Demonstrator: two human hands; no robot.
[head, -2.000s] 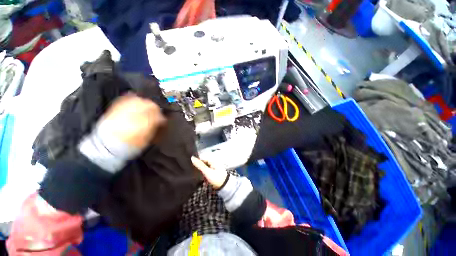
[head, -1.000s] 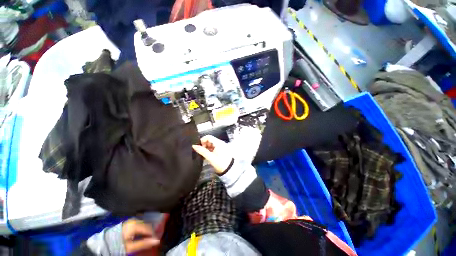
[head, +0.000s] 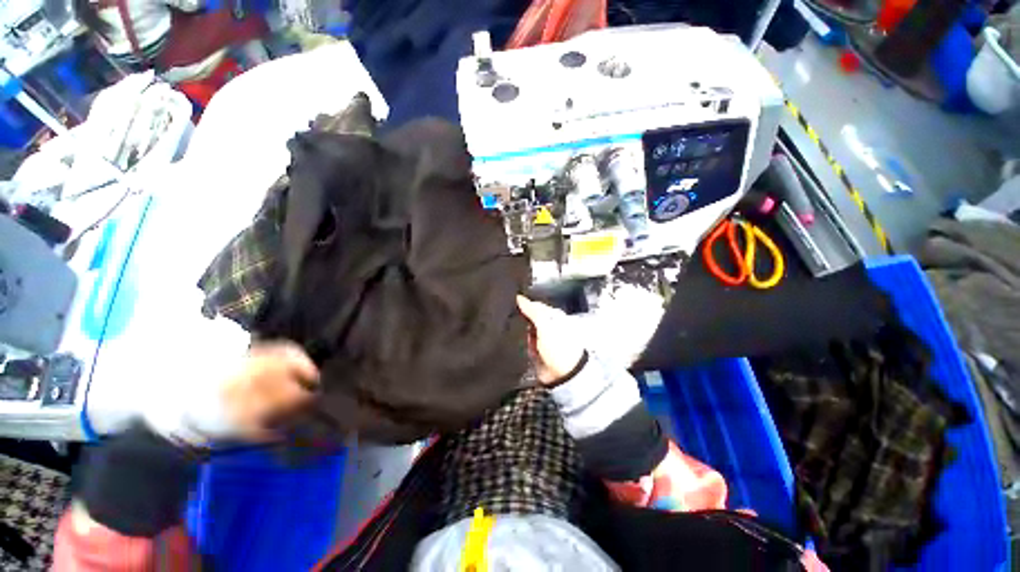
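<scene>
A black fabric piece (head: 414, 279) lies bunched on the white table, left of the white overlock machine (head: 604, 123). A plaid fabric piece (head: 248, 268) shows from under its left side. My left hand (head: 266, 389) is blurred at the cloth's lower left edge; its fingers look curled, but whether they grip cloth is unclear. My right hand (head: 548, 339) holds the cloth's right edge between thumb and fingers, just below the needle area (head: 523, 218). Its fingertips are partly hidden by the cloth.
Orange-yellow scissors (head: 743, 253) lie right of the machine, beside a grey tray (head: 822, 229). A blue bin (head: 945, 335) at the right holds plaid and black cloth. Another blue bin (head: 268, 503) is below the table. Grey-green cloth (head: 984, 291) is heaped at the far right.
My left hand has come up from below the table edge to the cloth's lower left edge. My right hand stays at the right edge. The whole view has shifted, moving the machine rightward.
</scene>
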